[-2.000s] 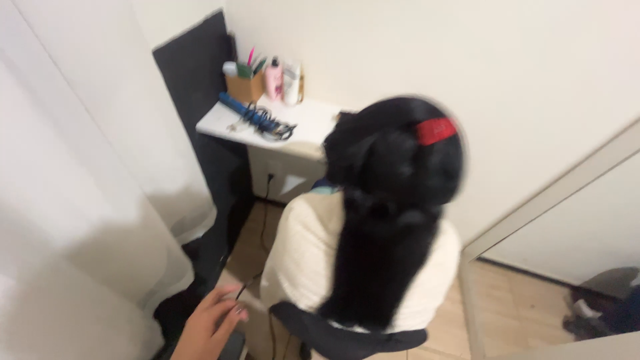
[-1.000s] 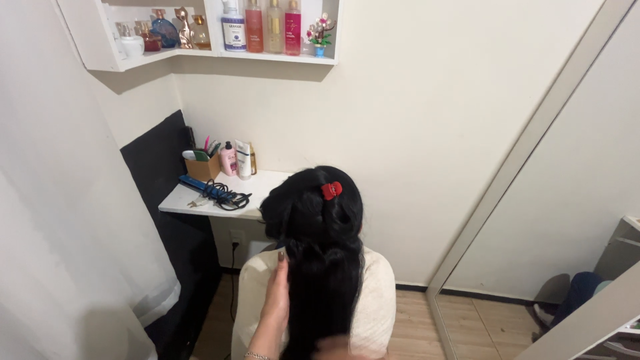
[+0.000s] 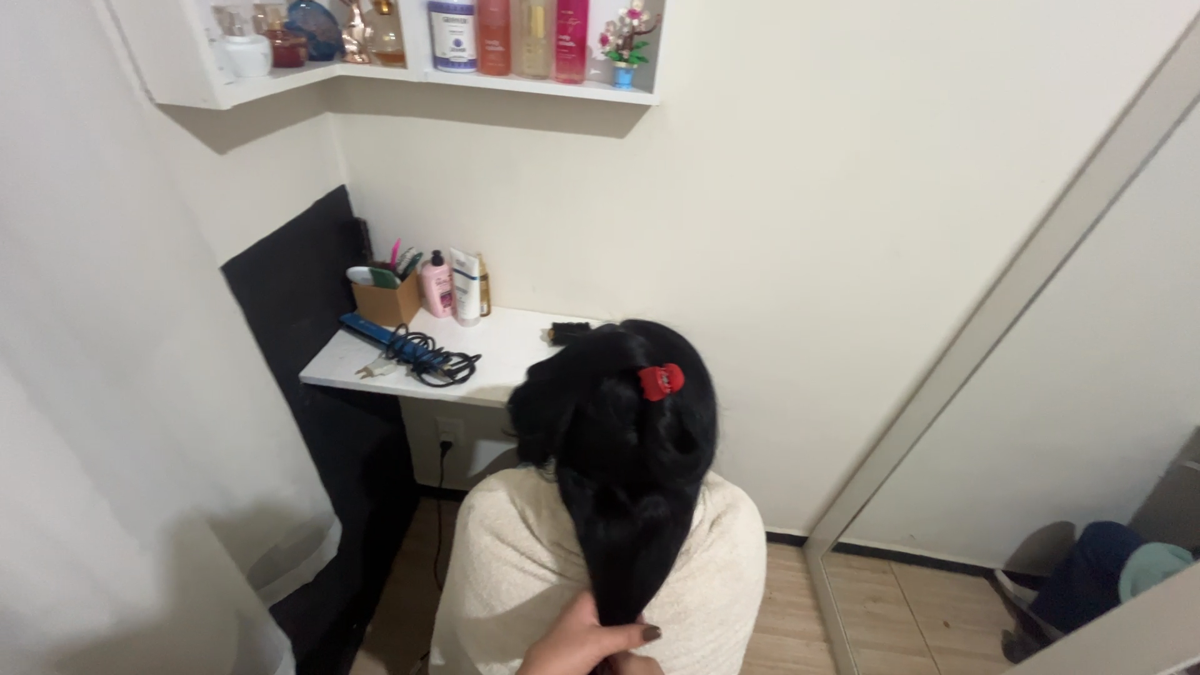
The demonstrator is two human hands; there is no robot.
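A seated person with long black hair (image 3: 628, 450) faces away from me, a cream towel (image 3: 487, 553) around the shoulders. A red hair clip (image 3: 662, 382) holds hair at the back of the head. Low on the person's back, my left hand (image 3: 577, 642) is closed around the gathered length of hair, thumb across it. Just right of it and partly behind the thumb, my right hand (image 3: 636, 664) touches the same length at the lower frame edge; most of it is hidden, so its grip cannot be made out.
On the white desk (image 3: 511, 352) lie a blue flat iron (image 3: 394, 339) with a coiled black cord, a brush (image 3: 568, 333), a cardboard box (image 3: 386, 302) of combs and several bottles. A shelf (image 3: 544, 86) holds perfumes. A white curtain (image 3: 159, 375) hangs left; a framed mirror (image 3: 994, 328) stands right.
My left hand has moved from beside the hair near the neck down to its gathered lower length. The loose hair is now drawn together into one bunch. The view has shifted since the oldest frame.
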